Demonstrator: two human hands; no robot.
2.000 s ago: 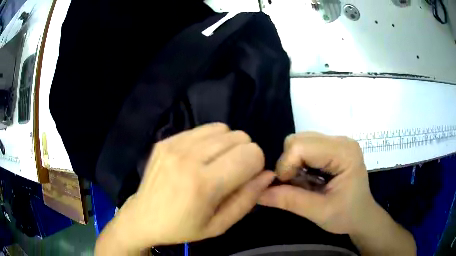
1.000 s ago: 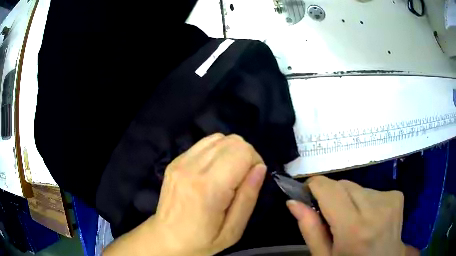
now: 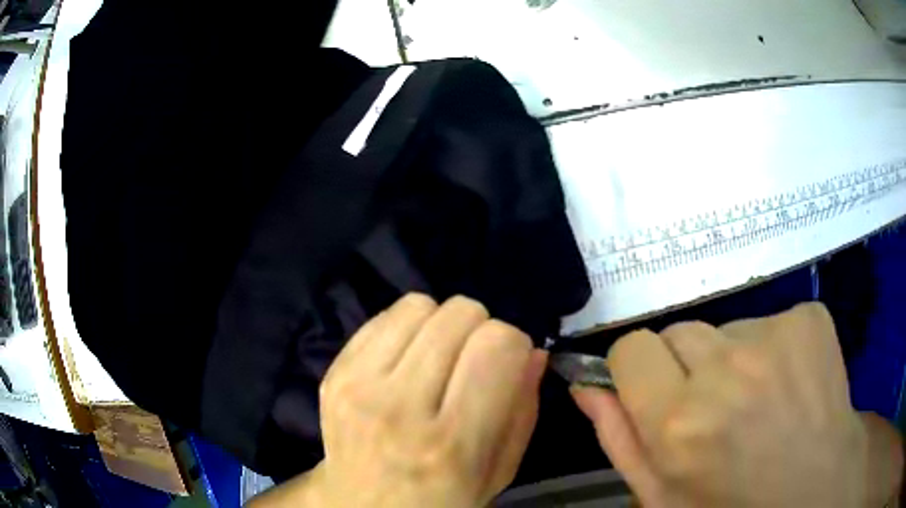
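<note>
The black garment [image 3: 199, 198] lies over the white table's edge and hangs down towards my lap. A plain white label strip [image 3: 378, 110] sits on its waistband [image 3: 288, 223]. My left hand [image 3: 432, 402] pinches the garment's edge between thumb and fingers. My right hand [image 3: 720, 402] holds small thread snips [image 3: 583, 368], with their tip pointing left at the cloth by my left fingertips. The snips' rear part is hidden in my right hand. I cannot tell whether the blades touch a thread.
The white table [image 3: 676, 179] has a printed ruler [image 3: 735, 230] along its curved front edge. The pale machine bed [image 3: 616, 50] is behind. A wooden edge [image 3: 139, 446] is at the lower left. Blue bins [image 3: 740, 308] show below the table.
Two seconds ago my hands met at the cloth; my right hand has since moved right, exposing the snips. In the last second it has turned flatter, while the garment and table have shifted in view.
</note>
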